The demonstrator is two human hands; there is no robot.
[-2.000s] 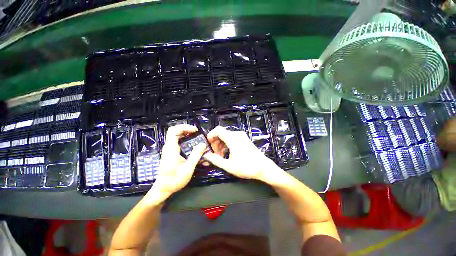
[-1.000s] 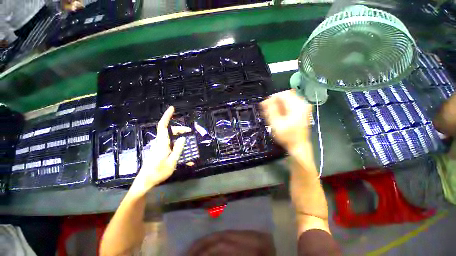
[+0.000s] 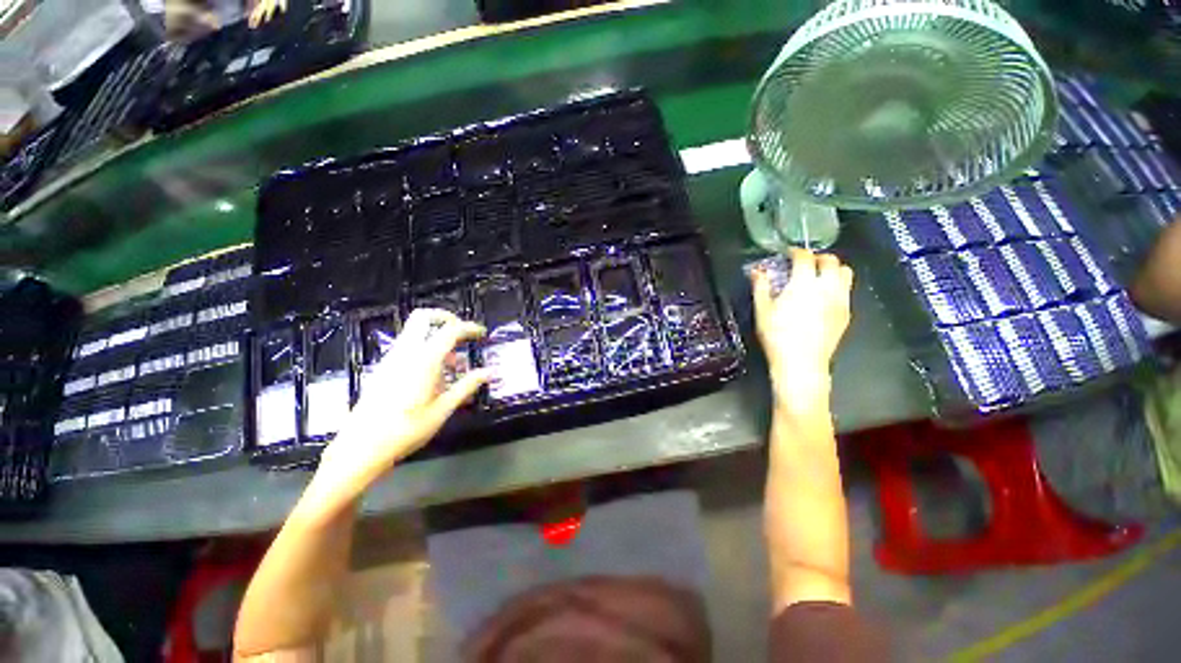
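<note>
The black blister tray [image 3: 453, 194] lies in front of me, with housings in its near row. Several show pale key blocks at their lower ends. My left hand [image 3: 412, 389] is over this row, thumb and fingers apart, beside a housing with keypad fitted [image 3: 510, 365] that sits in a pocket. Whether the fingers touch it is unclear. My right hand [image 3: 803, 304] is at the keypad stack [image 3: 773, 271] by the fan base, fingertips at its edge and partly covering it. I cannot tell whether it grips a keypad.
A pale green desk fan [image 3: 907, 110] stands right of the tray, its cord partly hidden. A clear tray of keypads [image 3: 1004, 304] is at right, another clear tray [image 3: 130, 376] at left. Another person's arm [image 3: 1157, 275] shows at the right edge. Red stools [image 3: 952, 518] stand below the bench.
My right hand has moved from the held housing to the keypad stack. My left hand has let go of the housing, which now sits in the tray. The view has shifted.
</note>
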